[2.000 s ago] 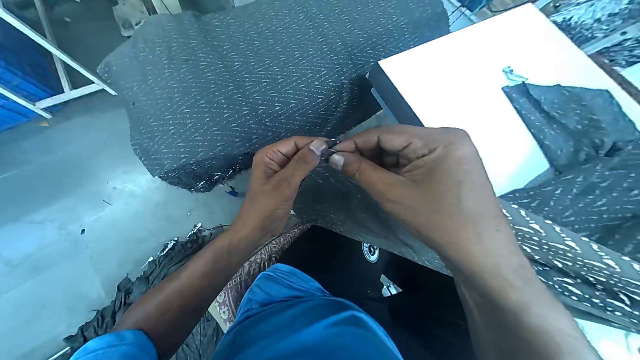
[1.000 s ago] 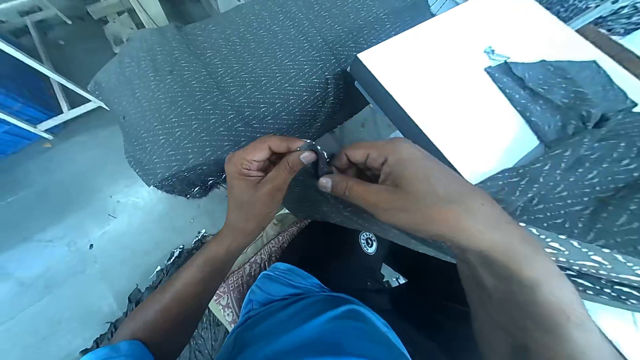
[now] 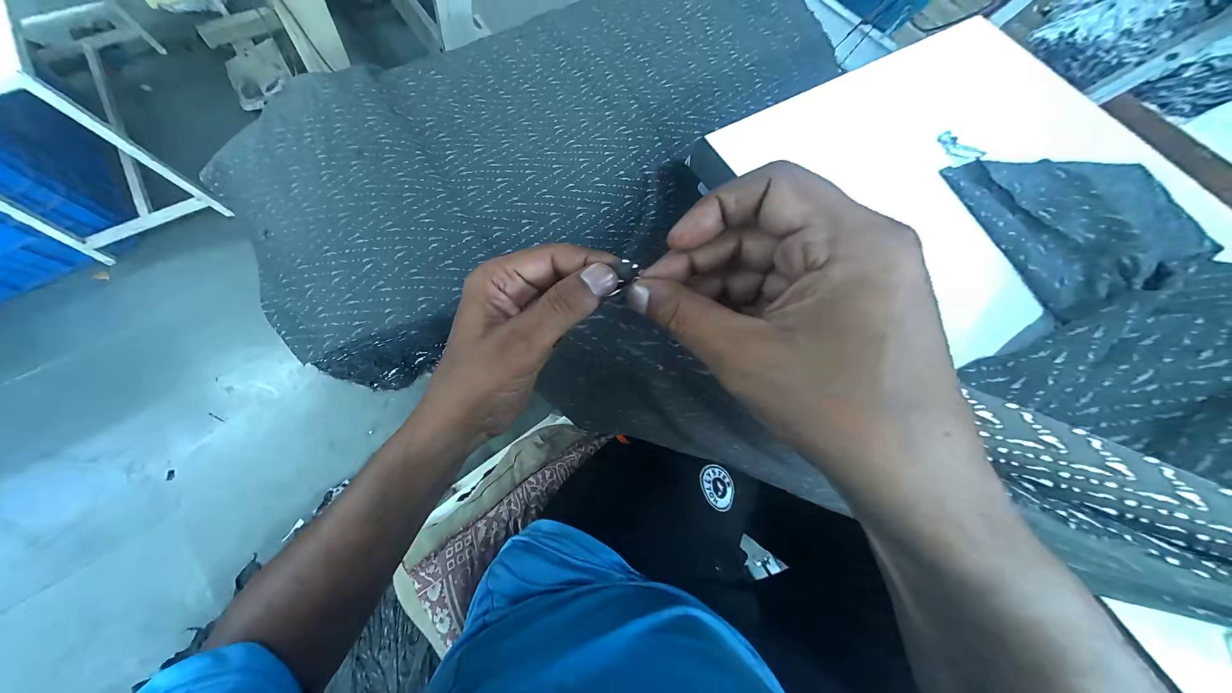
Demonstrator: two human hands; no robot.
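A large dark grey fabric with small white dashes (image 3: 462, 183) spreads out beyond my hands and runs down below them. My left hand (image 3: 534, 322) pinches a small edge of this fabric between thumb and index finger. Close against it, my right hand (image 3: 799, 279) has its thumb and index fingertip together at the same bit of cloth, its other fingers curled. Whatever lies between the right fingertips is too small to make out. A folded piece of similar dark fabric (image 3: 1088, 226) lies on the white tabletop (image 3: 866, 125) at the right.
A white metal frame (image 3: 164, 217) with blue material stands at the left above the grey floor (image 3: 144, 462). Dark cloth scraps (image 3: 385, 645) lie at the lower left, beside a patterned cloth (image 3: 472, 558). More dashed fabric (image 3: 1088, 472) is bunched at the right.
The bit of fabric between my hands stood up in a larger fold one second ago; now only a small edge shows. The fingers of my right hand have spread and lifted somewhat.
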